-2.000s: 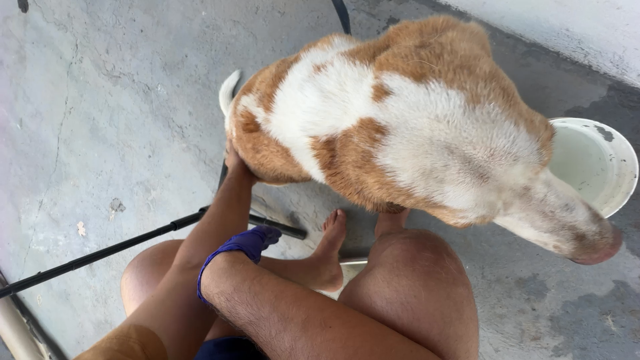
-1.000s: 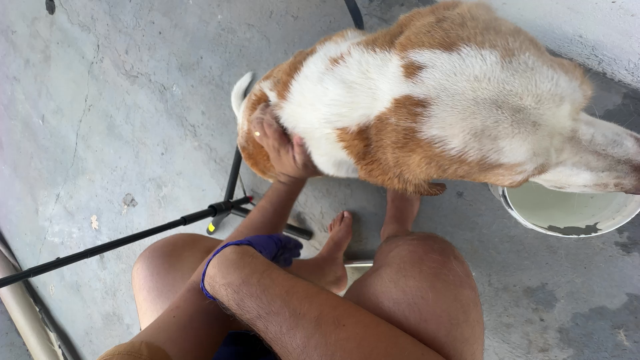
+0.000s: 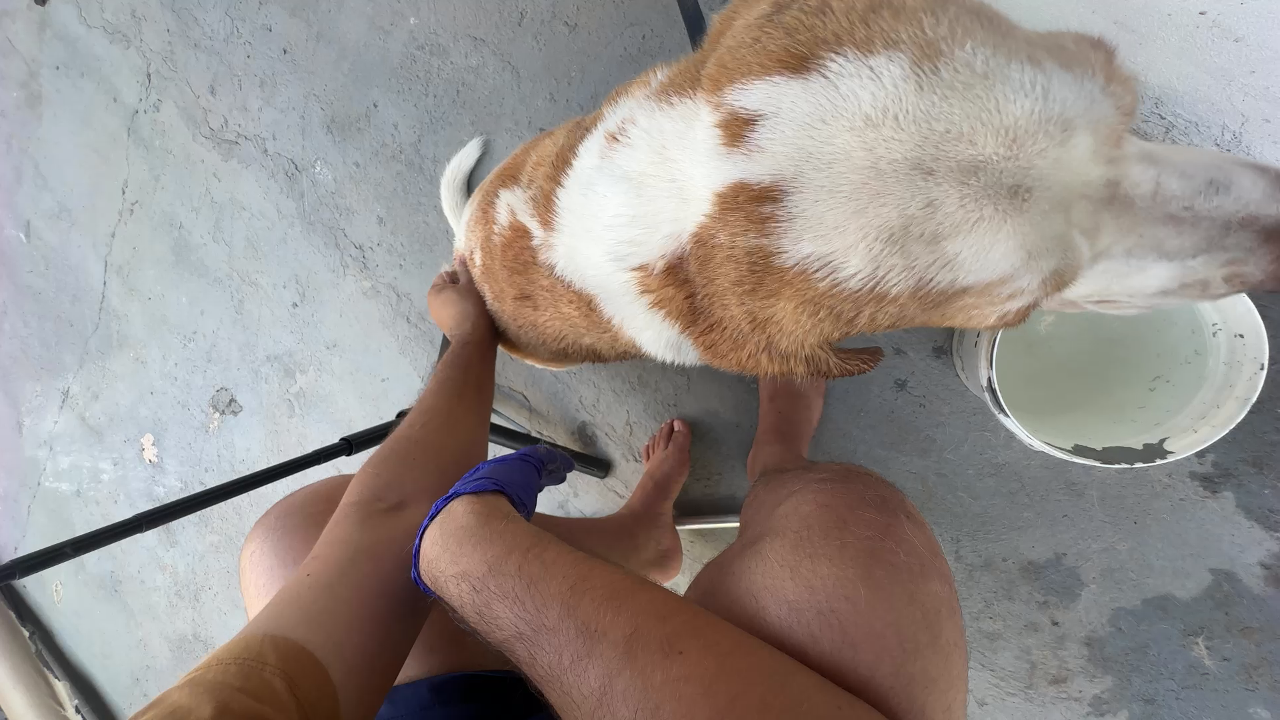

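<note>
A brown and white dog (image 3: 700,190) stands across the upper half of the view, its white tail (image 3: 460,180) at the left and its head toward the right edge. My bare left hand (image 3: 462,300) is at the dog's rump, just below the tail; its fingers are partly hidden against the fur. On my right hand (image 3: 520,475) is a purple-blue disposable glove. That hand lies low, between my knees and apart from the dog, its fingers bunched and mostly hidden behind the wrist.
A white bucket (image 3: 980,375) of cloudy water stands under the dog's head at the right. A black metal stand (image 3: 210,497) reaches in from the left, with a leg near my bare feet. The concrete floor (image 3: 250,130) has cracks and, at the lower right, dark wet patches.
My left hand has moved from the dog's flank, where it lay a second ago, back toward the tail. Over two seconds the dog's head has shifted to the right. The gloved hand stays low.
</note>
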